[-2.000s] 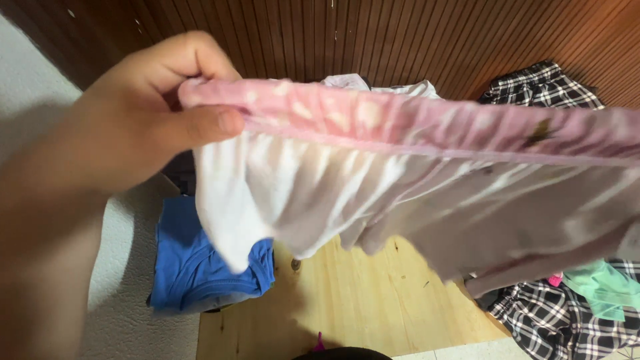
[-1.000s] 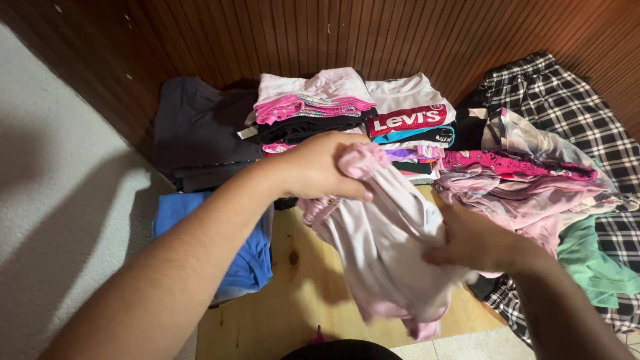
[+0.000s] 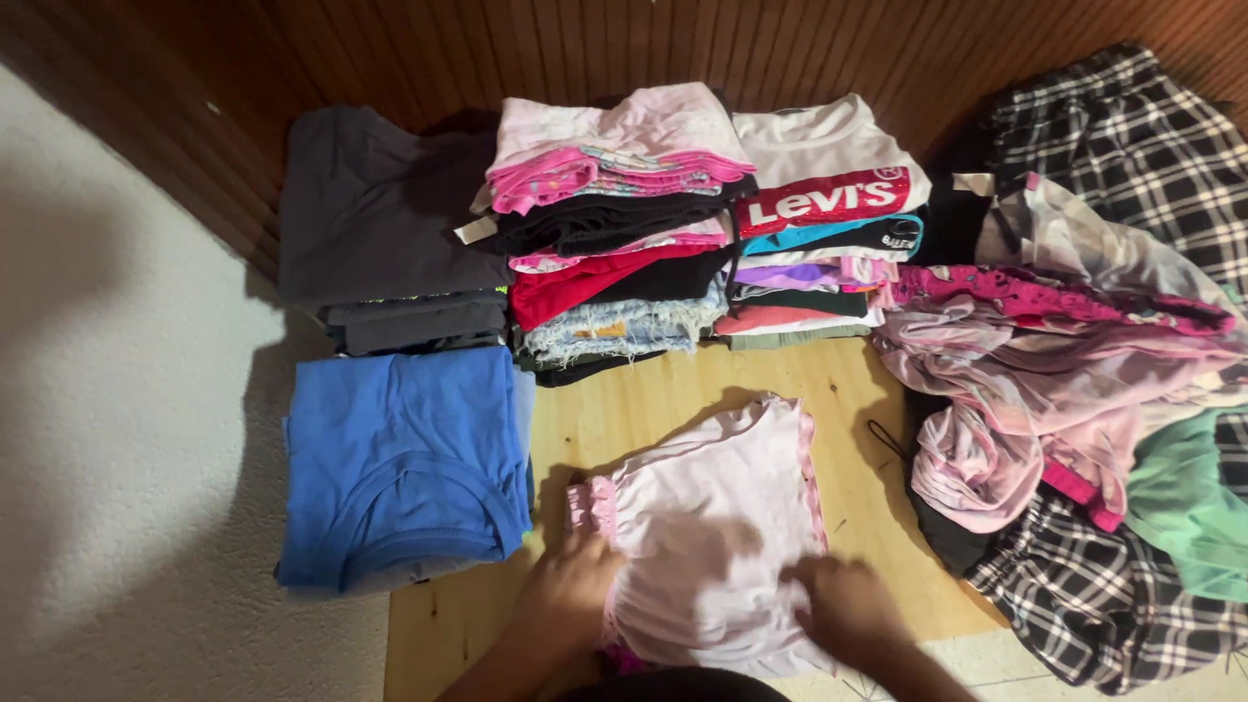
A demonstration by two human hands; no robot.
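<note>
A pale pink garment (image 3: 712, 556) with a gathered elastic waistband lies on the light wooden board (image 3: 585, 419), right in front of me. Its waistband points left. My left hand (image 3: 575, 585) touches the garment's left edge at the waistband; whether the fingers grip it cannot be told. Blurred by motion, my right hand (image 3: 848, 604) is at the garment's right edge, and its fingers are not clear. To the left lies a folded blue T-shirt (image 3: 400, 468) on other folded cloth.
Along the brown slatted wood panel stand stacks of folded clothes: dark shirts (image 3: 380, 214), pink and denim items (image 3: 624, 195), and a white Levi's shirt (image 3: 829, 175) on top of others. At right lies a loose heap of pink clothes (image 3: 1053, 361), a green cloth (image 3: 1189, 497) and black-and-white plaid garments (image 3: 1150, 146).
The pale pink garment, held up by its waistband and then between both hands, now lies flat on the board. Both hands have moved down toward me.
</note>
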